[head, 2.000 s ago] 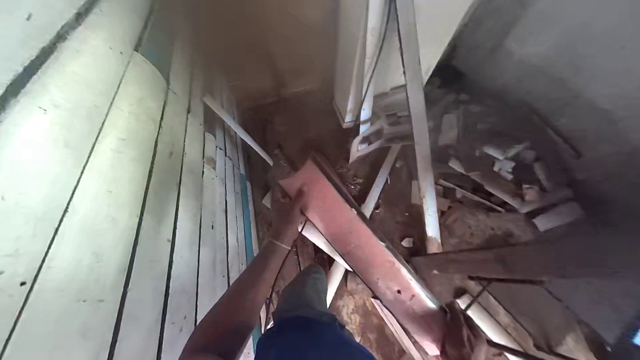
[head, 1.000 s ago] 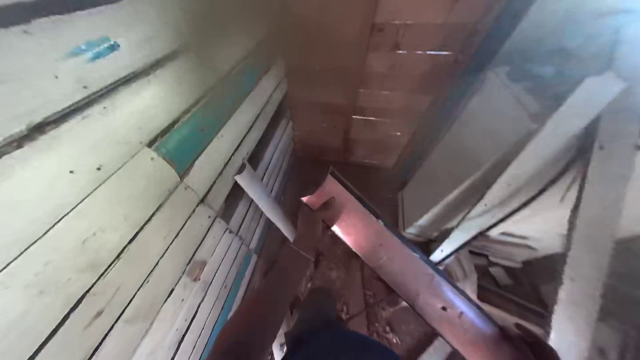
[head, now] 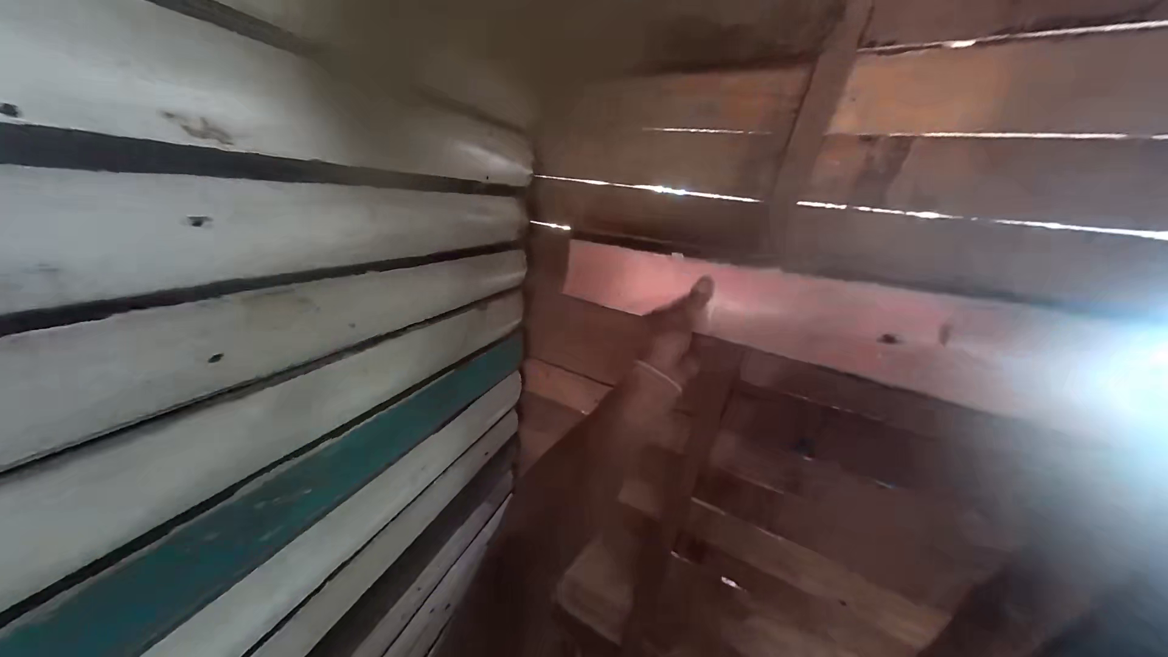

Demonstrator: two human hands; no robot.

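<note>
A long pink-painted wooden board (head: 821,315) lies nearly level across the unpainted plank wall, its left end close to the corner. My left hand (head: 680,324) grips its lower edge near that end, with the thumb over the painted face and a thin band at the wrist. The fingers behind the board are hidden. At the lower right a dark, blurred shape may be my right arm; the right hand itself cannot be made out in the haze and glare.
White-painted planks (head: 274,237) and a teal plank (head: 274,511) form the wall at the left, with dark gaps between them. An upright wooden stud (head: 808,119) crosses the plank wall ahead, where light shows through narrow gaps.
The pink board, slanting down over the debris-strewn floor earlier, is now raised nearly level at the plank wall, my left hand still on it. The view has tilted up from the floor.
</note>
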